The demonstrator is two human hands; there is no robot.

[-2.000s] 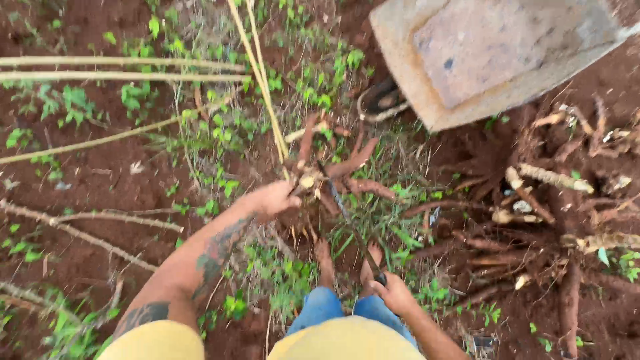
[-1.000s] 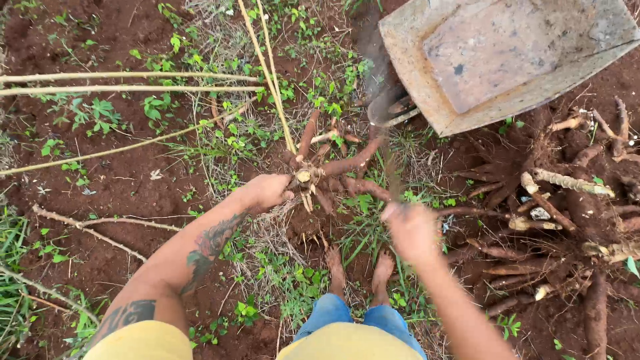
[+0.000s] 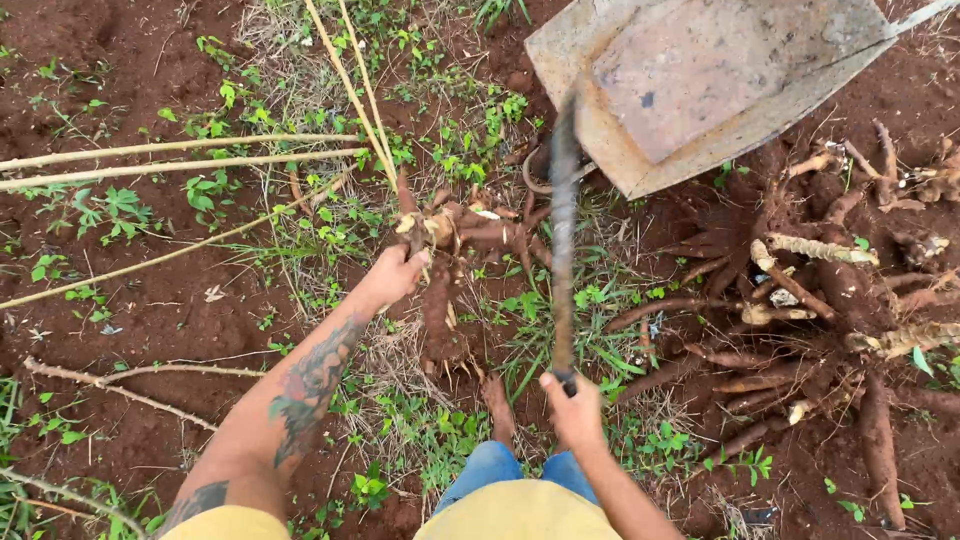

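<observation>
My left hand grips the cut stem end of a cassava root cluster, whose brown roots spread right and down toward my bare feet. In my right hand is the dark handle of a machete; its long, slightly blurred blade points up the view, right of the cluster. The blade's tip overlaps the wheelbarrow's corner in view; whether they touch I cannot tell.
A rusty wheelbarrow tray stands at the upper right. More harvested cassava roots lie heaped on the right. Long cut stems lie on the left, and two more run up from the cluster. Low weeds grow in the red soil.
The machete, blurred beside the roots one second ago, is now raised clear of them with its blade pointing up the view. The cluster has turned in my left hand.
</observation>
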